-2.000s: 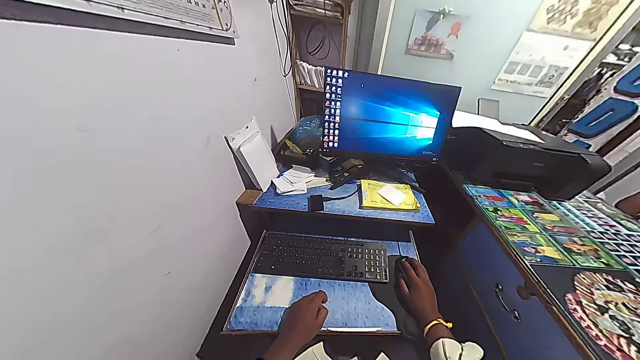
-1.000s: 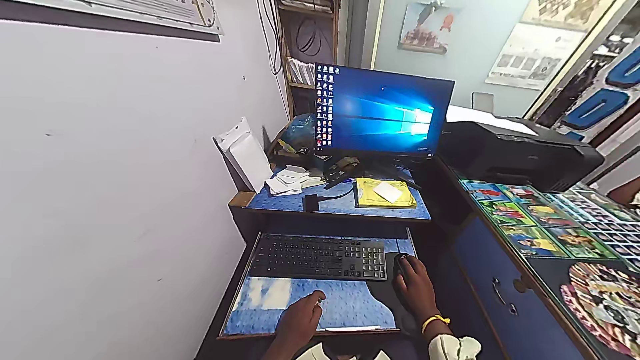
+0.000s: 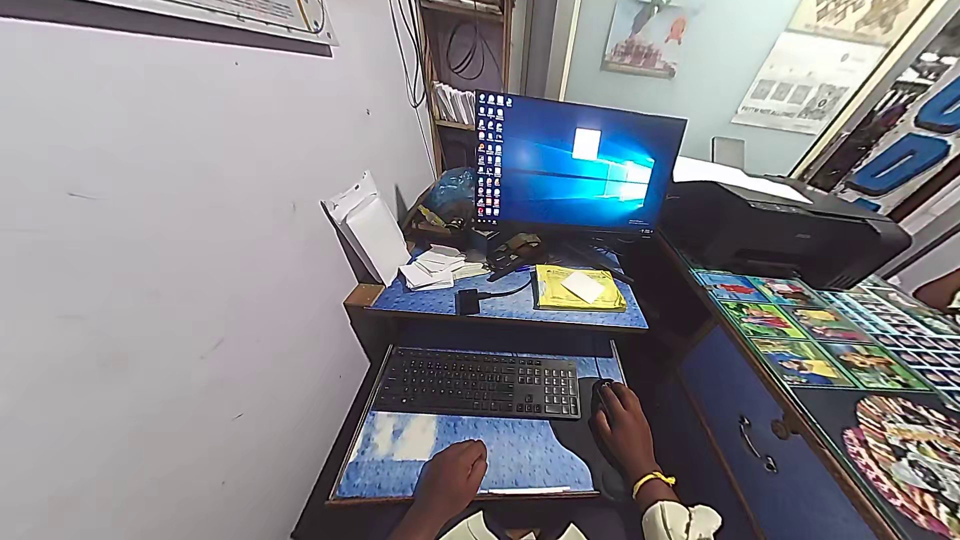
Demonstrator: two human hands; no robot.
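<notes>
My right hand (image 3: 624,426), with a yellow band at its wrist, rests over a black computer mouse (image 3: 602,388) on a dark mouse pad (image 3: 581,442). The fingers cover most of the mouse. My left hand (image 3: 452,474) lies loosely curled on the blue patterned keyboard tray (image 3: 517,456), below the black keyboard (image 3: 480,382), and touches no keys. Nothing shows in it. Behind stands a monitor (image 3: 555,176) showing a desktop with icons at its left side and a small white box near its upper middle.
On the desk shelf (image 3: 510,309) lie a yellow packet (image 3: 559,295), white papers (image 3: 431,271) and a black adapter with a cable (image 3: 467,301). A black printer (image 3: 787,225) stands on the right counter, beside photos under its top (image 3: 806,322). A wall (image 3: 165,262) bounds the left.
A small white box has appeared on the monitor's screen. Both hands hold about the same places, the right on the mouse and the left on the tray.
</notes>
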